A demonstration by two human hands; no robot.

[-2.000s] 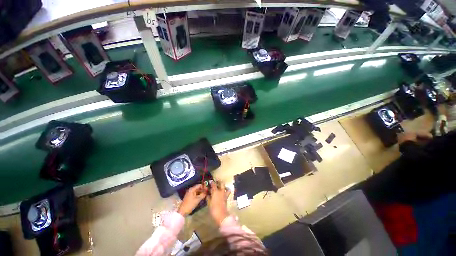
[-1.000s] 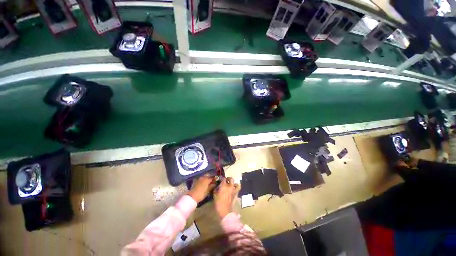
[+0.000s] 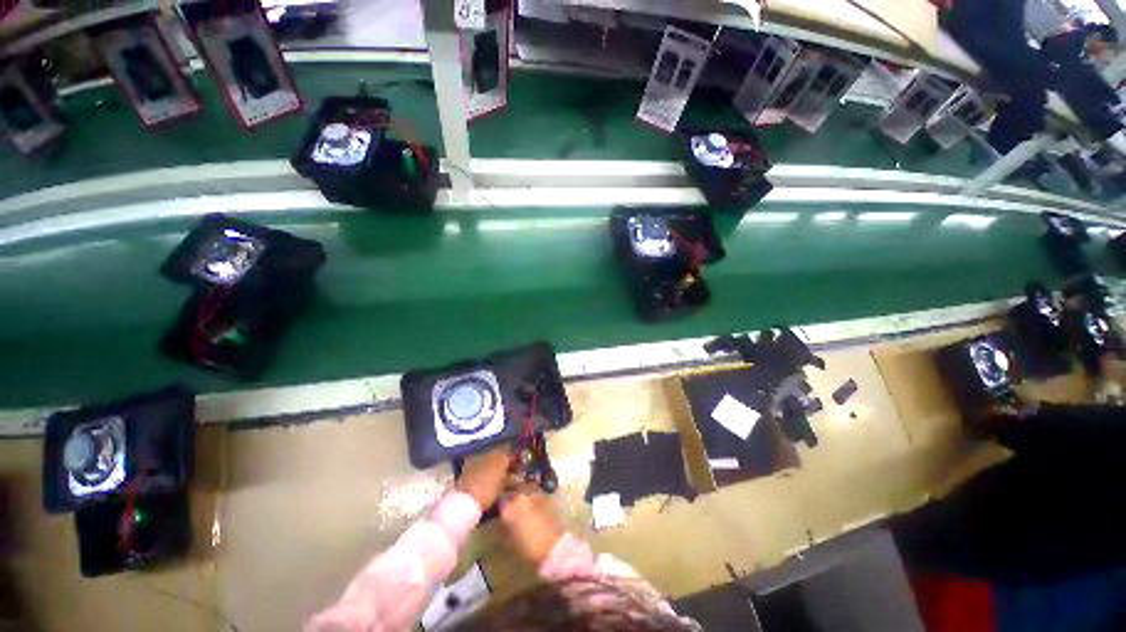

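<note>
The speaker front panel lies face down on the bench, with its silver driver facing up. Red and black lead wires run from it to the rear housing, which is partly hidden below it. My left hand reaches into the rear housing at its left part. My right hand is close beside it at the housing's near edge. The fingertips of both hands are blurred and hidden in the dark housing, so what they grip cannot be told.
Black foam pads and an open shallow carton lie right of my hands. Another opened speaker stands left. The green conveyor belt carries more speakers behind. A person's dark sleeve is at right.
My hands have moved deeper into the rear housing, and more of its right side shows. The view has shifted, and the speakers on the belt appear in changed positions.
</note>
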